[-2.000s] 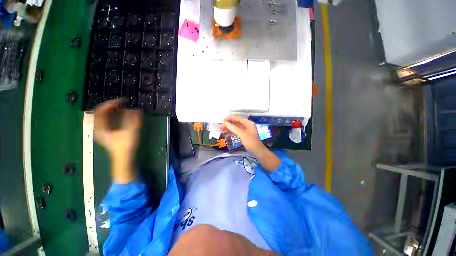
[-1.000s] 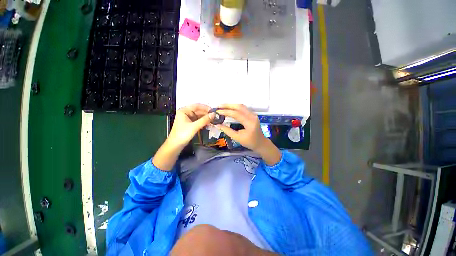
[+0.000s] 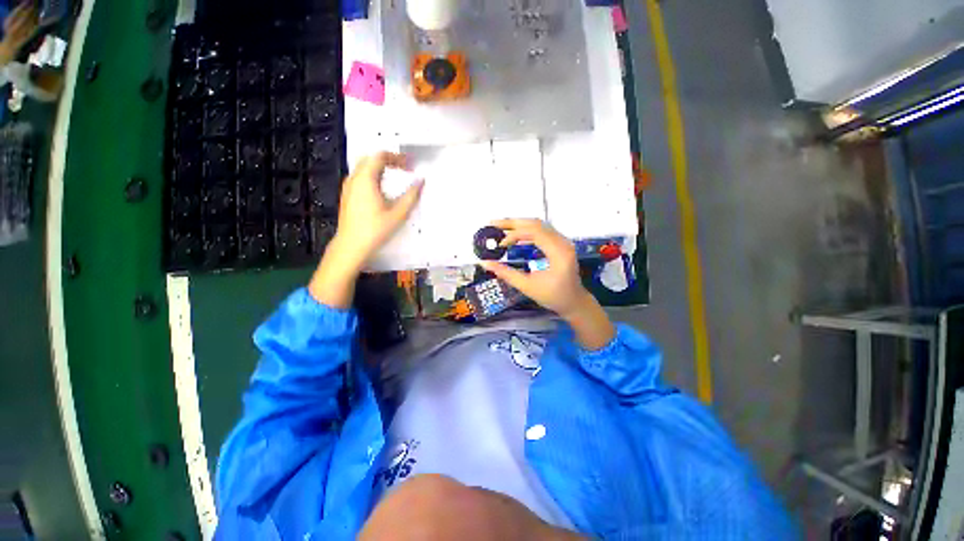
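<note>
My right hand [image 3: 544,269] holds a round black part [image 3: 489,243] with a pale centre between finger and thumb, over the front edge of the white machine base [image 3: 465,206]. My left hand [image 3: 372,206] is over the machine base at its left side, fingers apart and empty. An orange fixture [image 3: 440,77] with a dark round part in its seat sits on the grey metal plate [image 3: 539,90]. The white cylinder of the press head [image 3: 428,11] shows at the top edge, behind the fixture.
A black blister tray [image 3: 254,159] lies left of the machine. A green conveyor [image 3: 116,349] carries several black parts. A pink note [image 3: 365,82] lies beside the plate. A red button [image 3: 610,250] is at the front right corner. A lit phone [image 3: 492,299] is below the front edge. A person's hand shows top left.
My hands were together on the black part; my left hand has let go and moved up and left. The press head no longer covers the fixture. The view has shifted slightly.
</note>
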